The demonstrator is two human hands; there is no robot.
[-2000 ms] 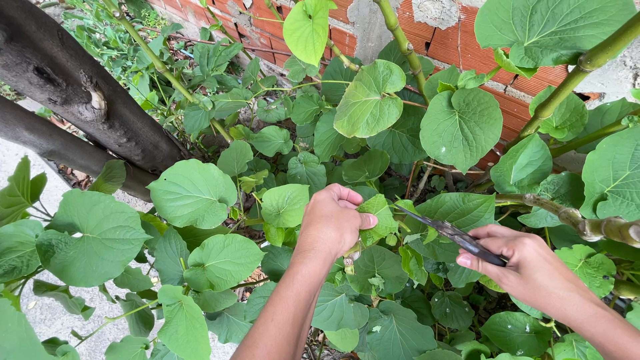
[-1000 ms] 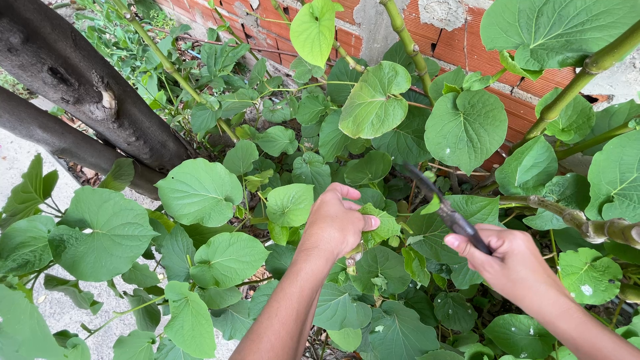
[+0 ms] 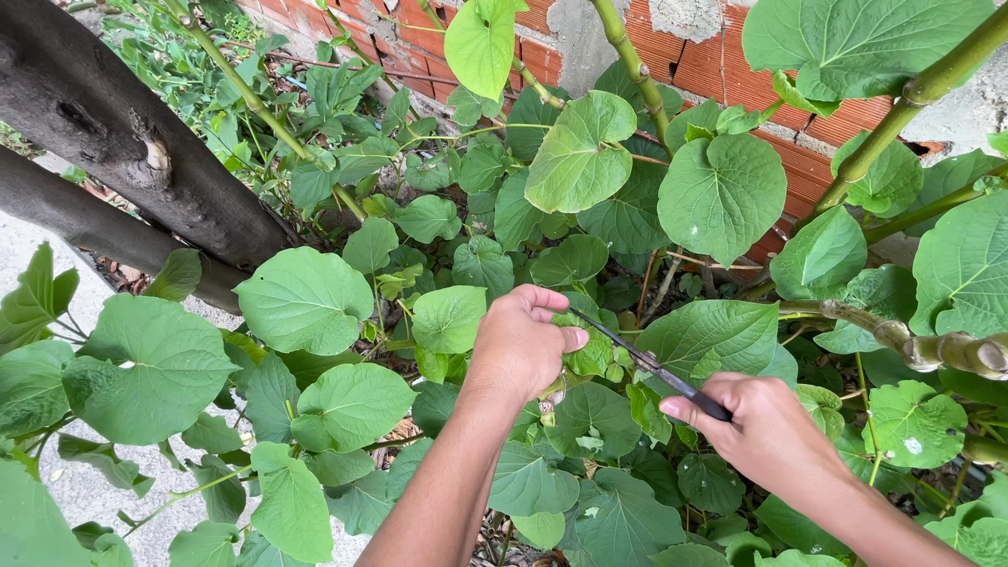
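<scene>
My left hand (image 3: 526, 339) is near the middle of the view, thumb and fingers pinched on a green leaf (image 3: 587, 350) of the large-leaved plant. My right hand (image 3: 748, 409) grips the dark handles of a pair of pruning shears (image 3: 647, 362). The shears point up and left, their narrow tip close to my left thumb and over the held leaf. Whether the blades are parted cannot be made out. Below my left fingers a short cut stem stub (image 3: 546, 408) shows among the leaves.
Broad heart-shaped leaves (image 3: 307, 301) surround both hands. A thick jointed stem (image 3: 906, 102) slants at the upper right, and a cut woody stem (image 3: 937, 346) ends at the right edge. A brick wall (image 3: 803, 165) stands behind. Dark trunks (image 3: 134, 126) lean at the left beside pale paving (image 3: 24, 244).
Since one second ago, my right hand has brought the shears from a raised, upright angle down toward the leaf by my left hand. The left hand has stayed nearly in place.
</scene>
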